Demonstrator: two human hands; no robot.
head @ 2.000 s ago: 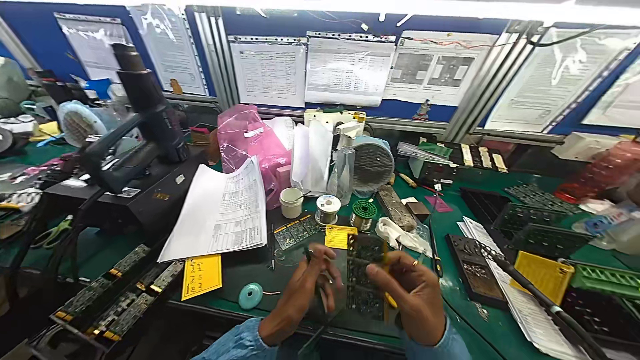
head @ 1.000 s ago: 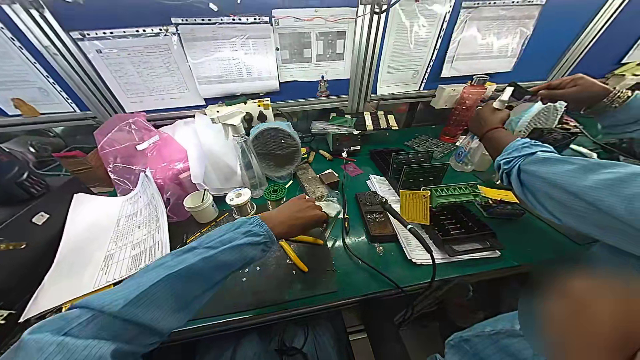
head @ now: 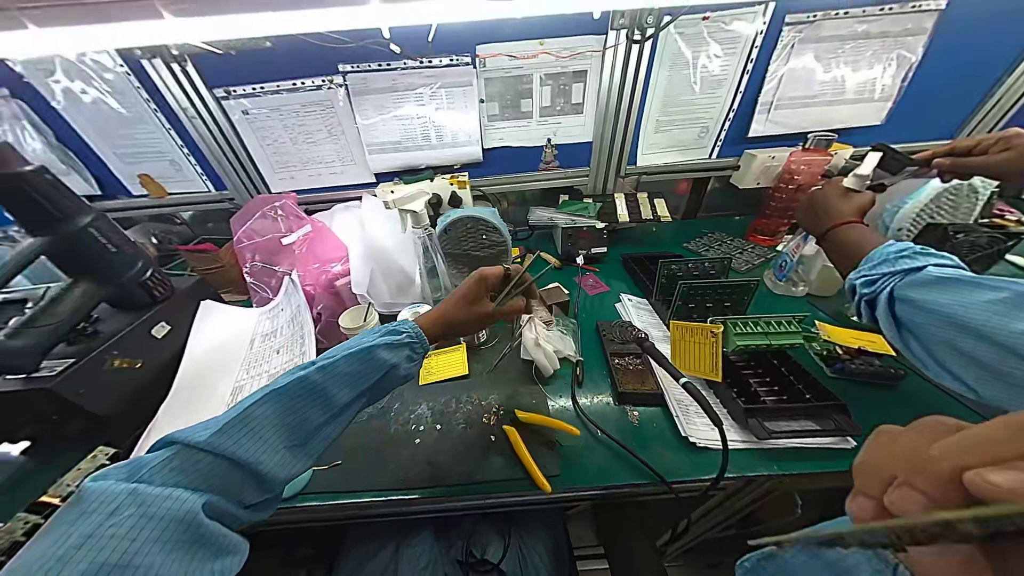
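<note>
Near the middle, my left hand [head: 478, 304] is closed around thin metal tools [head: 518, 290] that look like tweezers, just above and left of a crumpled clear plastic bag [head: 550, 342]. Low at the right edge, my right hand [head: 928, 472] grips a circuit board [head: 904, 528] seen almost edge-on and cut off by the frame. A yellow-handled hand tool [head: 526, 460] lies with its handles apart on the dark mat [head: 400, 448], its head hard to make out. Small scraps are scattered on the mat, and a yellow printed tag [head: 444, 364] rests at its back edge.
A soldering iron [head: 680, 376] sits in its coil holder with its cable hanging over the front edge. Right of it are papers [head: 744, 436] and black trays [head: 780, 392] with boards. A co-worker's hands [head: 836, 208] work at upper right. A spray bottle [head: 428, 248] stands behind my left hand.
Two seconds ago both my hands were together at a board over the mat. My left hand has since gone to the plastic bag and now holds thin tools to its left. The view has swung about.
</note>
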